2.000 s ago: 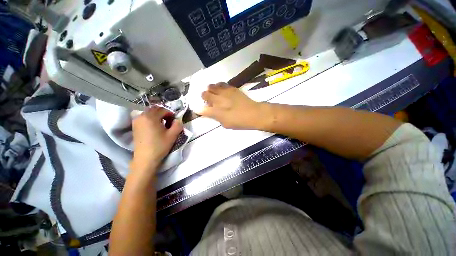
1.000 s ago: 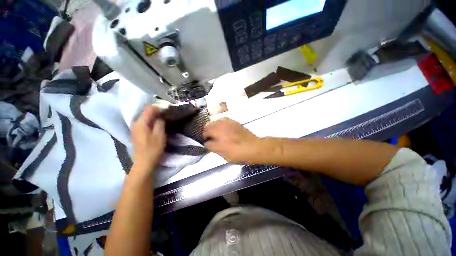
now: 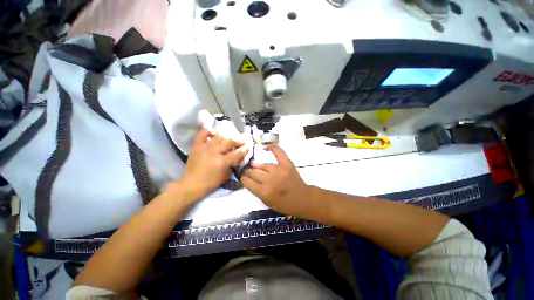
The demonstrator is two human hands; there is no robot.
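Observation:
The white knit garment body with wavy dark stripes lies left of the needle and runs up to the machine. My left hand presses its edge down just left of the presser foot. My right hand pinches the fabric edge with a dark strip in front of the foot. The fingertips of both hands nearly touch. The exact layering of the fabric under the fingers is hidden.
The white sewing machine has a control panel with a lit screen. Yellow thread snips and dark fabric strips lie right of the needle. A dark block and red item are farther right. Ruler tape lines the front edge.
The view has turned and shifted toward the machine. The dark fabric spread between my hands a second ago is now mostly gathered out of sight, and both hands have closed in at the needle.

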